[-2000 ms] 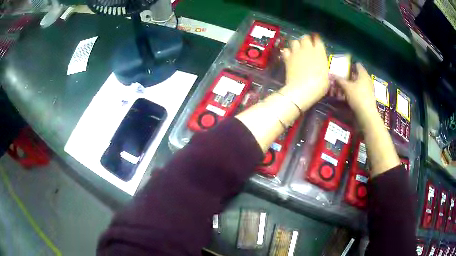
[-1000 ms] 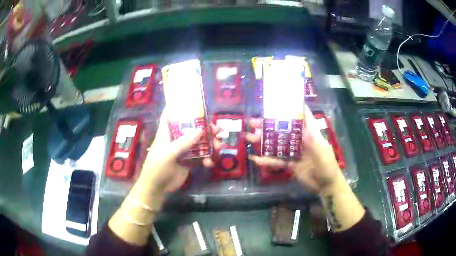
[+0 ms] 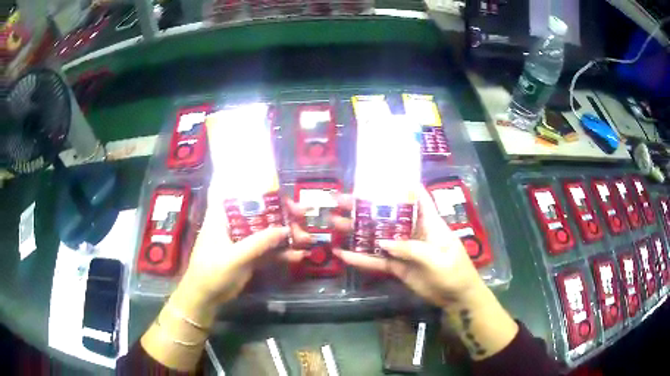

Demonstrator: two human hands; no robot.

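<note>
My left hand (image 3: 233, 257) holds a red feature phone (image 3: 251, 207) upright, keypad side to me, its screen glaring white. My right hand (image 3: 426, 253) holds a second red feature phone (image 3: 383, 213) the same way, its screen also glaring. Both thumbs lie over the lower keys. Behind and below them is the clear blister tray (image 3: 481, 165) with red phones lying back side up, such as one at the left (image 3: 163, 228). Two keypad-side phones lie at its far right, one (image 3: 430, 136) plainly seen, the other partly hidden. Several batteries (image 3: 400, 344) lie at the near bench edge.
At the left are a black smartphone (image 3: 103, 305) on white paper (image 3: 66, 294) and a desk fan (image 3: 33, 121). At the right are another tray of red phones (image 3: 547, 220), a water bottle (image 3: 538, 73) and a small blue object (image 3: 600, 132) on a shelf.
Since two seconds ago, my hands have come back from the tray's far side and each holds a lit phone. Over the last second, the phones have shifted slightly left and lower in view.
</note>
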